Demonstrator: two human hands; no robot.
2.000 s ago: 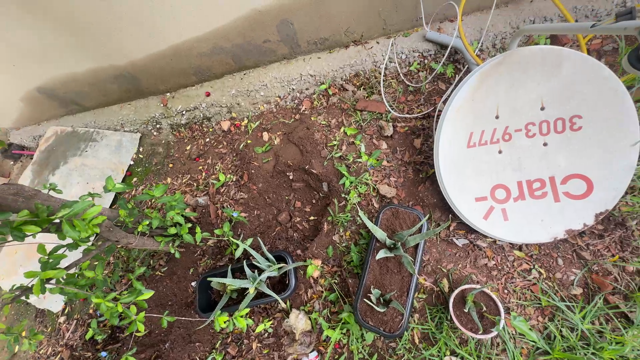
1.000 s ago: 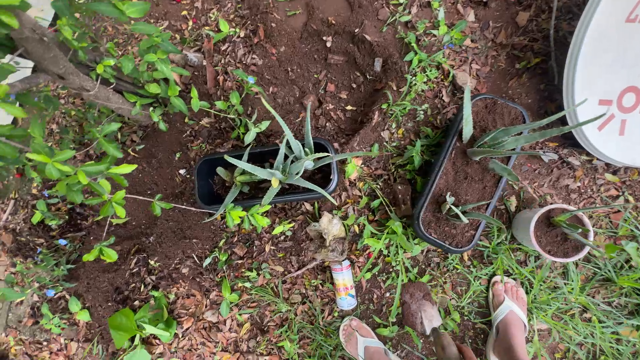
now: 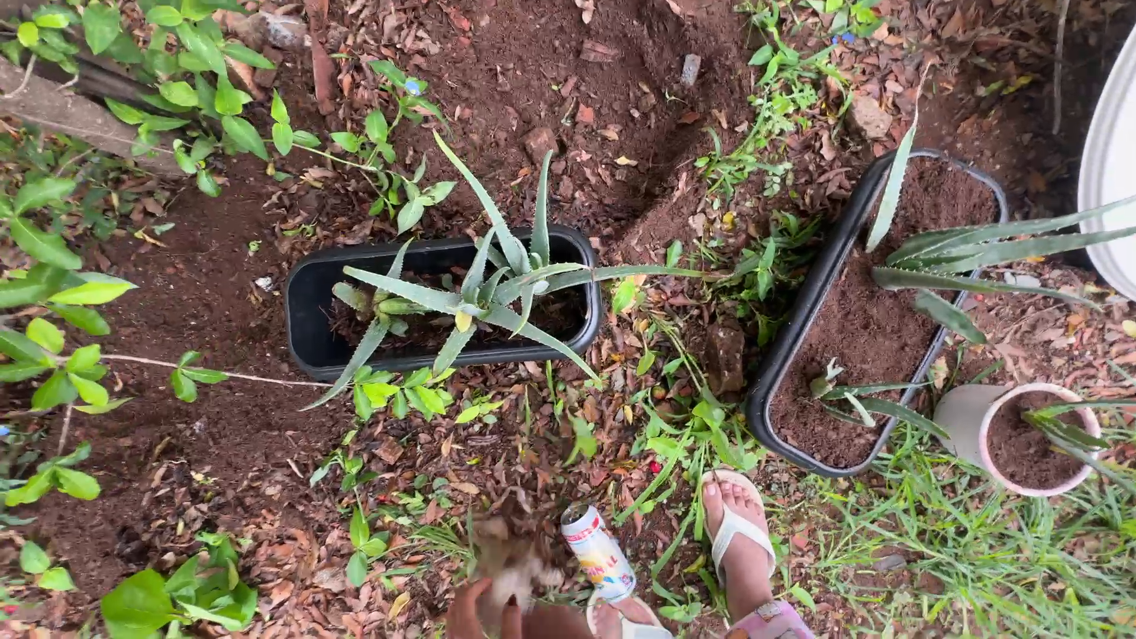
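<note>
At the bottom edge, my left hand has its fingers around the lower part of a blurred pale clump, possibly a stone or root. A drink can lies beside it, near my sandalled foot. My right hand is out of view. Above them, a black rectangular planter holds spiky aloe-like plants and some dark soil. A second black planter stands tilted to the right, filled with brown soil and similar plants. Beside it is a small whitish pot with soil and one plant.
A satellite dish shows at the right edge. Leafy branches reach in from the left. Dug soil lies above the first planter, and grass grows at lower right. My sandalled feet are at the bottom.
The pale clump was above the can and is now left of it, with my left hand at it. The trowel seen between my feet has left the view. The view has shifted closer over the planters.
</note>
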